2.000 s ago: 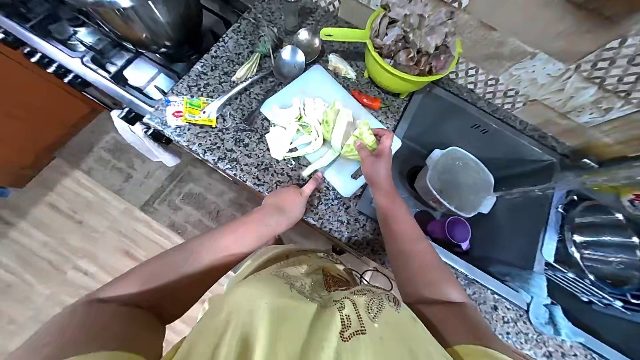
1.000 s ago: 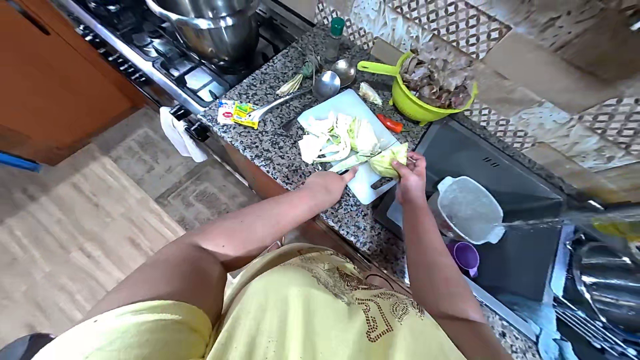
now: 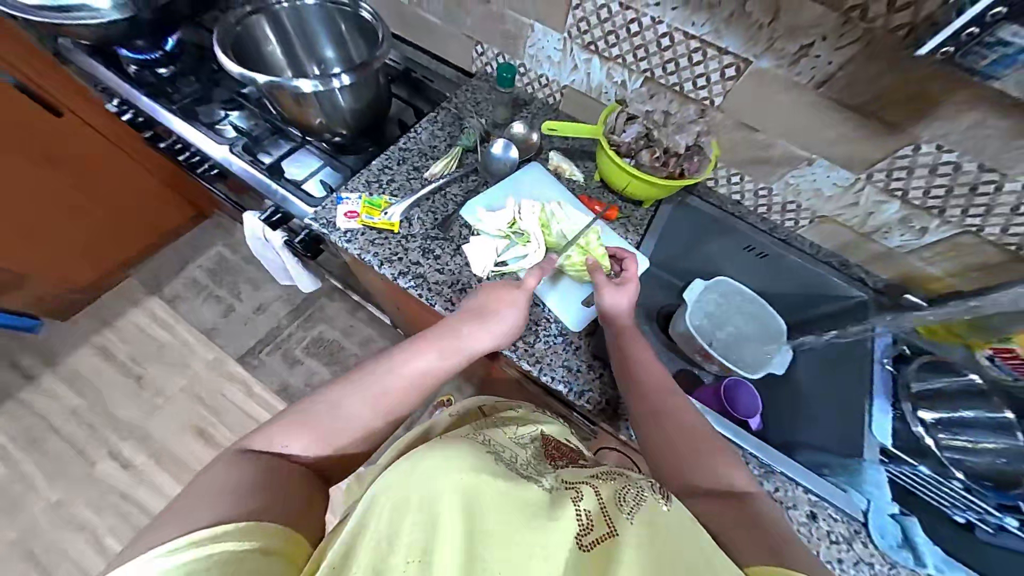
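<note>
My left hand [image 3: 500, 308] is closed on the handle of a kitchen knife [image 3: 582, 232], whose blade lies slantwise over a piece of pale green cabbage [image 3: 582, 260]. The fingers of my right hand [image 3: 616, 286] grip the right side of that piece. Both hands are over the near part of a white cutting board [image 3: 570, 308]. Cut cabbage [image 3: 506, 240] is heaped on the board's left half. Red chilies [image 3: 598, 208] lie by its far right edge.
A green colander [image 3: 640, 184] of meat-like pieces stands behind the board. Ladles [image 3: 499, 160] and seasoning packets [image 3: 378, 213] lie to the left, near a stove with a steel pot [image 3: 308, 72]. Right, the sink [image 3: 824, 392] holds a water-filled tub [image 3: 736, 324] and a purple cup [image 3: 732, 400].
The view has shifted, showing more of the stove. The knife blade now shows plainly across the cabbage piece. My right hand has kept hold of the cabbage.
</note>
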